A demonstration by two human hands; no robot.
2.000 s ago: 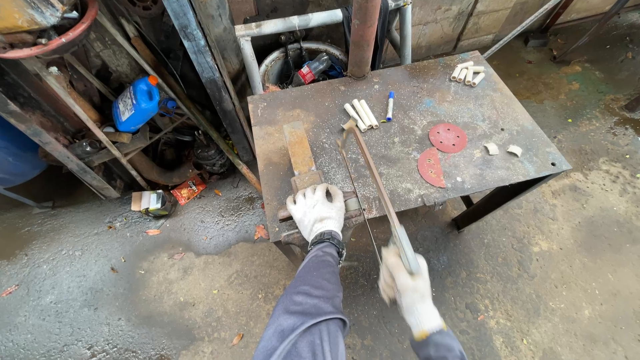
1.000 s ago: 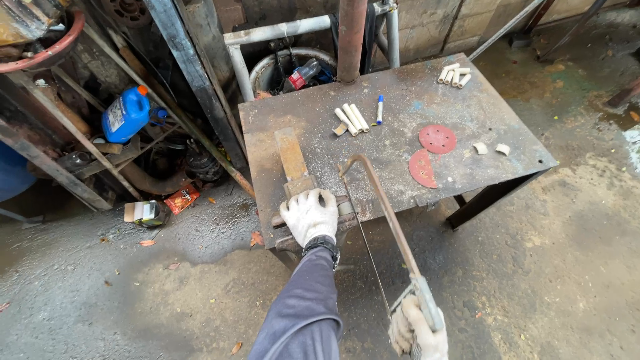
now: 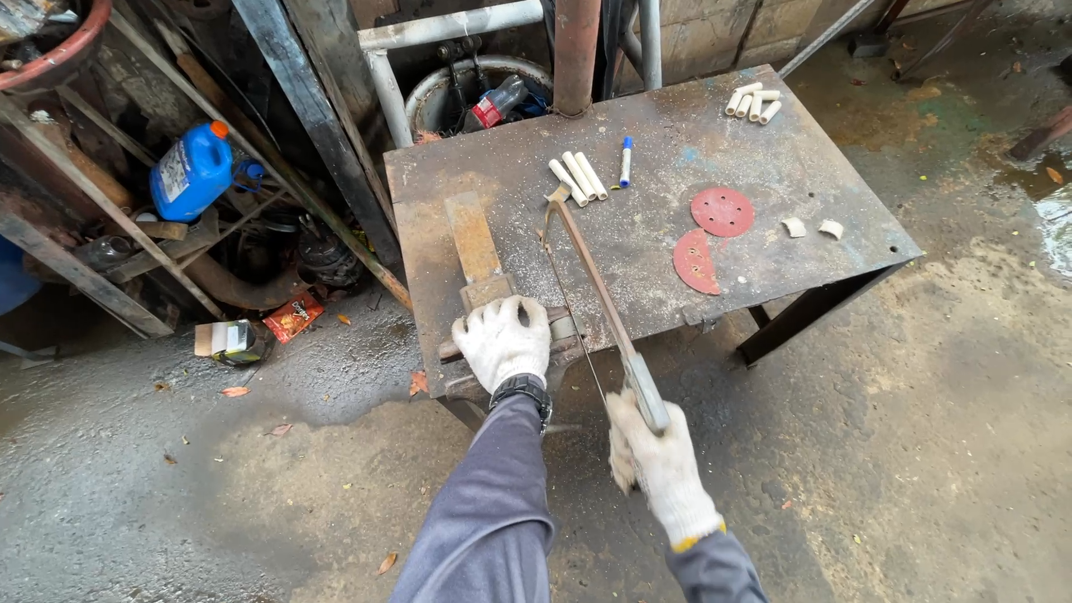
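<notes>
My gloved right hand (image 3: pixel 657 456) grips the handle of a hacksaw (image 3: pixel 595 268), its frame pointing up and away over the table edge. The blade runs down past the right side of a bench vise (image 3: pixel 563 327). My gloved left hand (image 3: pixel 507 339) rests on the vise; what its fingers press on or hold is largely hidden. Behind it the rusty metal body of the vise (image 3: pixel 475 239) lies along the metal table (image 3: pixel 528 167). Several white tube pieces (image 3: pixel 579 177) and a blue-capped marker (image 3: pixel 626 162) lie beyond the saw's tip, amid pale dust.
Red sanding discs (image 3: pixel 722 211), two curved white offcuts (image 3: pixel 831 229) and more short tubes (image 3: pixel 754 105) lie on the table's right part. A rusty post (image 3: pixel 576 59) stands at its back edge. Left are a blue jug (image 3: pixel 191 172), leaning metal bars and a small carton (image 3: pixel 226 339).
My right hand and the hacksaw have shifted back and forth, now farther forward than one second ago. My left hand has stayed at the vise.
</notes>
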